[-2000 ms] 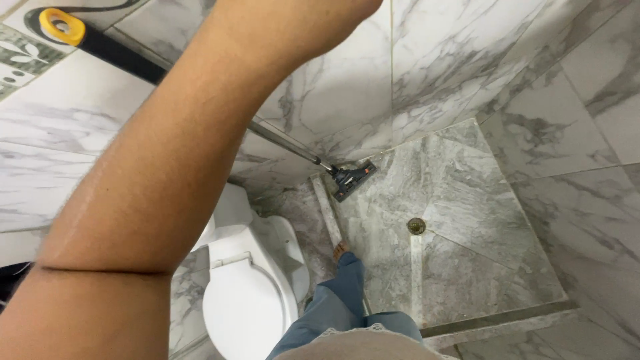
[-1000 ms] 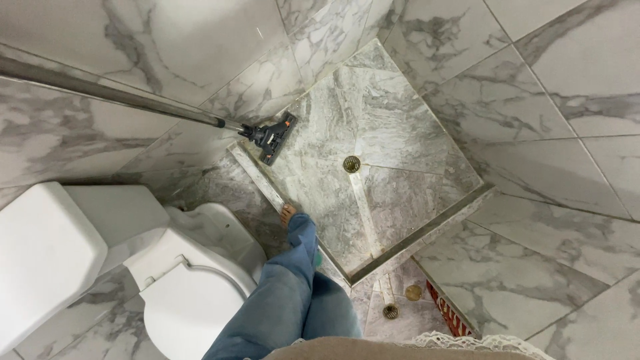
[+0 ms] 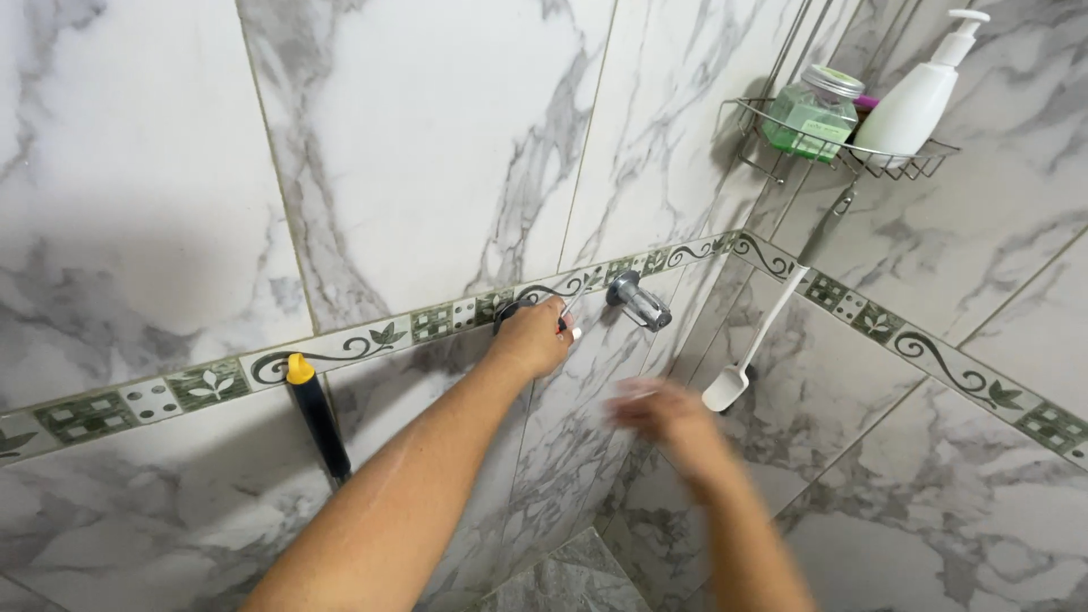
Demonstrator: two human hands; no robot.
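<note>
My left hand [image 3: 534,336] is closed around a shower tap on the marble-look wall; a thin metal rod and a small white tip stick out by its fingers, and most of the tap is hidden. Blurred by motion, my right hand [image 3: 667,416] is in the air below a second chrome tap handle [image 3: 643,304]; whether it holds anything does not show. A black pole handle with a yellow end cap [image 3: 319,416] leans against the wall, left of my left hand.
A wire corner shelf [image 3: 918,166] holds a green glass jar [image 3: 812,115] and a white pump bottle [image 3: 914,106]. Below it hangs a long-handled white brush [image 3: 769,319]. Tiled walls meet in the corner at right, above the grey shower floor [image 3: 565,582].
The view has swung up from the floor to the wall. Both my hands are now in view, the left one on the tap; one second ago neither showed.
</note>
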